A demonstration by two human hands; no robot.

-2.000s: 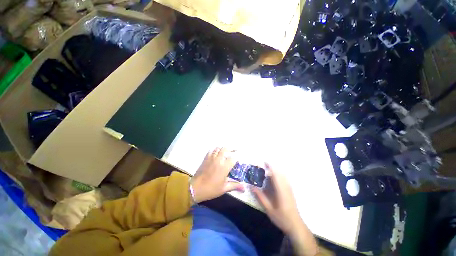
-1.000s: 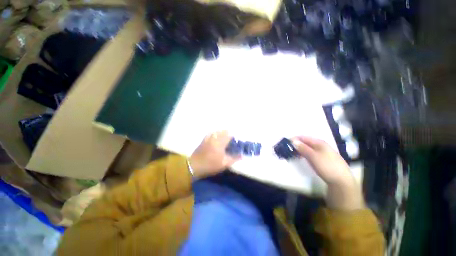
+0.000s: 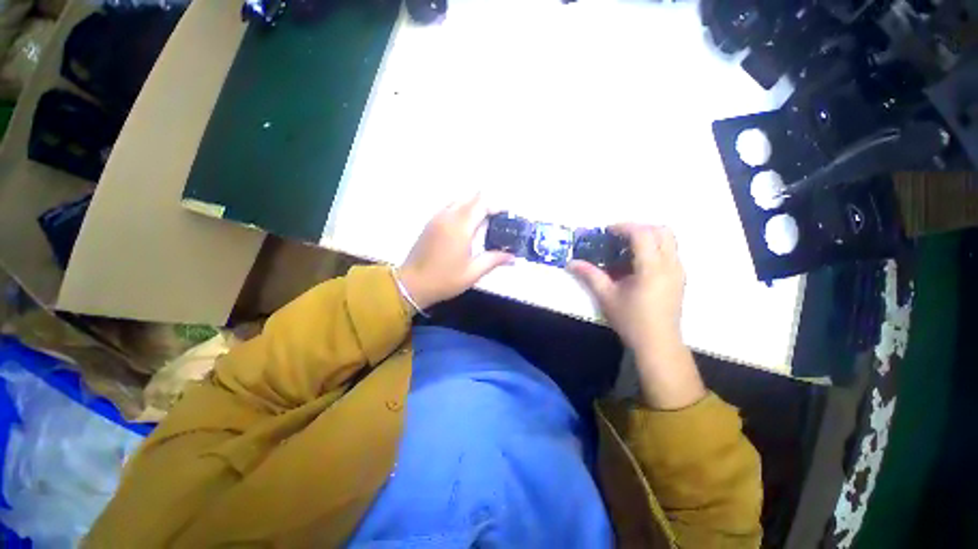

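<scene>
Three small black square inserts lie in a row near the front edge of the white sheet (image 3: 536, 129). The middle insert (image 3: 552, 243) shows a bright reflection. My left hand (image 3: 450, 255) holds the left insert (image 3: 509, 236) at its left end. My right hand (image 3: 643, 281) holds the right insert (image 3: 596, 247) between thumb and fingers, against the middle one. The fingers hide part of both outer inserts.
A black three-hole front panel (image 3: 754, 198) lies at right of the sheet. Black parts (image 3: 826, 43) are heaped at the back right. An open carton (image 3: 161, 177) with black panels stands at left, beside the green bench top (image 3: 290, 123).
My right hand has brought its insert from the right to the row's right end. My left hand still holds the left end. The camera view has shifted down towards the wearer.
</scene>
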